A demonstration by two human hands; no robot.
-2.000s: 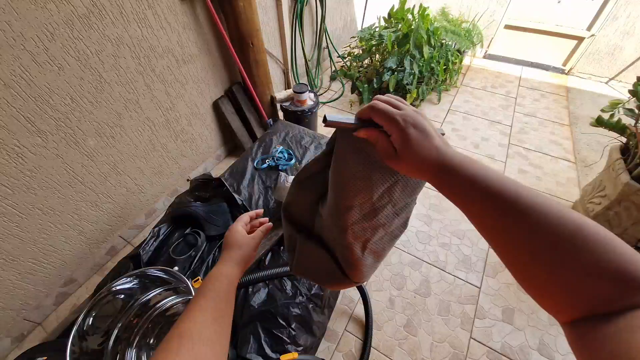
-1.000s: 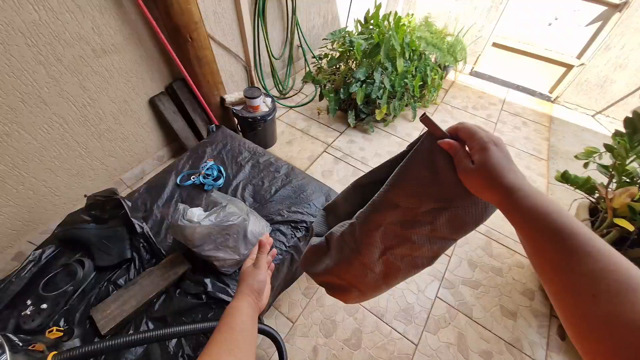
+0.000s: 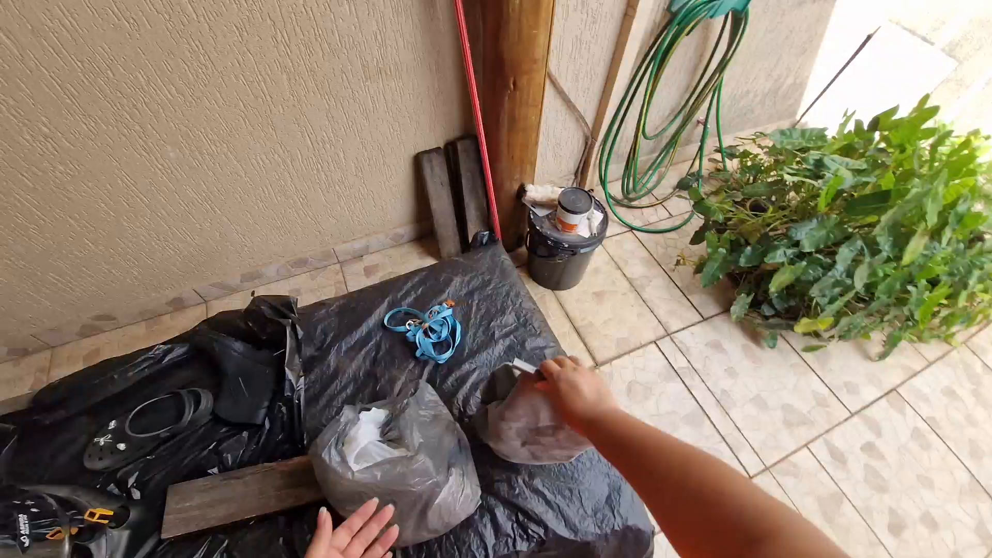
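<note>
My right hand (image 3: 577, 391) grips the rim of a grey-brown fabric bag (image 3: 531, 430), which rests on or just above a surface covered in black plastic sheeting (image 3: 496, 310). Empty and spread, my left hand (image 3: 356, 535) is at the bottom edge, close to a translucent grey plastic bag (image 3: 434, 473) with white material inside. A light blue strap with metal clips (image 3: 438, 333) lies on the sheeting behind both bags. Left of the plastic bag is a wooden board (image 3: 240, 496); beyond it lies a black clog (image 3: 147, 426) with small white charms.
A black bucket (image 3: 562, 260) with a small lidded tub (image 3: 573, 209) on top stands by a wooden post (image 3: 518, 101). A red pole (image 3: 477, 116) leans there beside dark planks (image 3: 440, 201). A green hose (image 3: 659, 116) hangs on the wall; leafy plants (image 3: 852, 225) are at right.
The fabric bag, held up over the tiled floor a second ago, is now down at the black sheeting beside the plastic bag, my right hand still on its rim. The view has shifted left.
</note>
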